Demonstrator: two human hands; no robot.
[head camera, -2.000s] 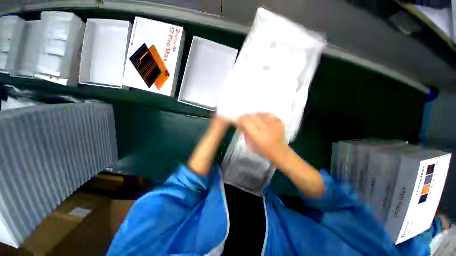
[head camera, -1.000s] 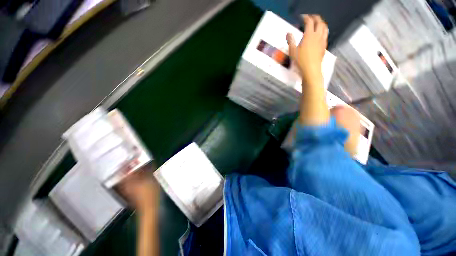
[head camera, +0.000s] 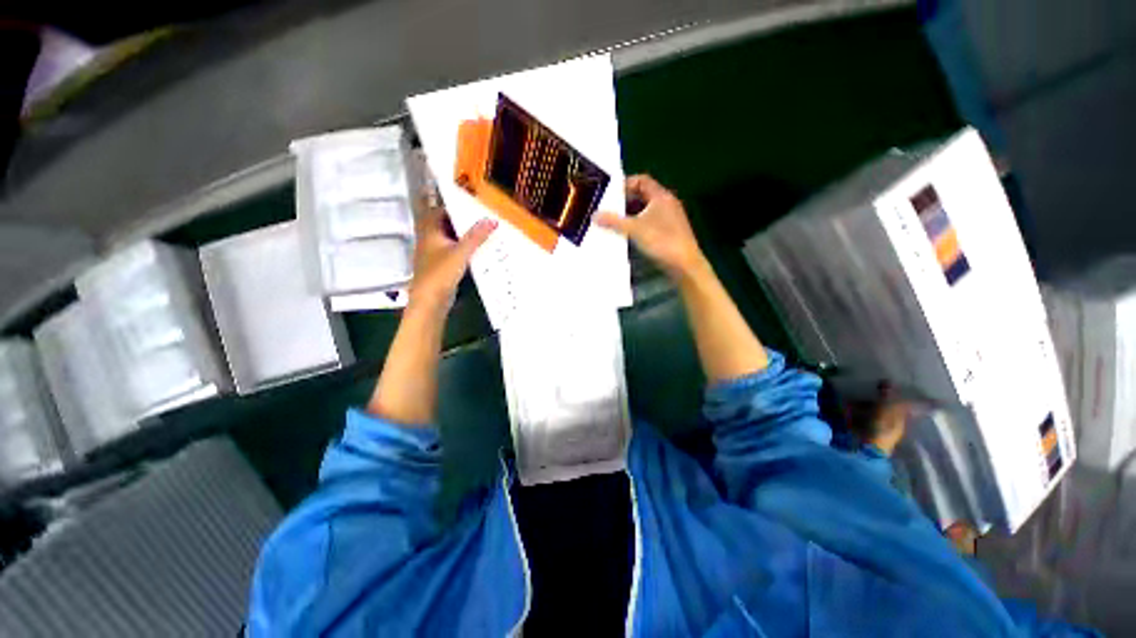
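A white box lid (head camera: 530, 187) with an orange-and-black device picture lies in front of me over the green surface. My left hand (head camera: 446, 256) grips its left side, thumb on top. My right hand (head camera: 654, 227) grips its right side, thumb on top. Whether a base sits under the lid is hidden. A small white insert pile (head camera: 567, 405) with moulded recesses stands between the lid and my body. At the left, a white tray piece (head camera: 361, 212) lies over a lettered box part, beside an open white box base (head camera: 272, 305).
More white trays (head camera: 143, 324) stand at the far left. A ribbed grey stack (head camera: 143, 548) is at the lower left. A box stack (head camera: 953, 274) stands at right, another person's hands (head camera: 887, 421) near it. A pale rail (head camera: 212, 193) runs along the back.
The view has turned back from the right. My right hand has left the box stack and my left hand the tray area; both now hold the pictured lid.
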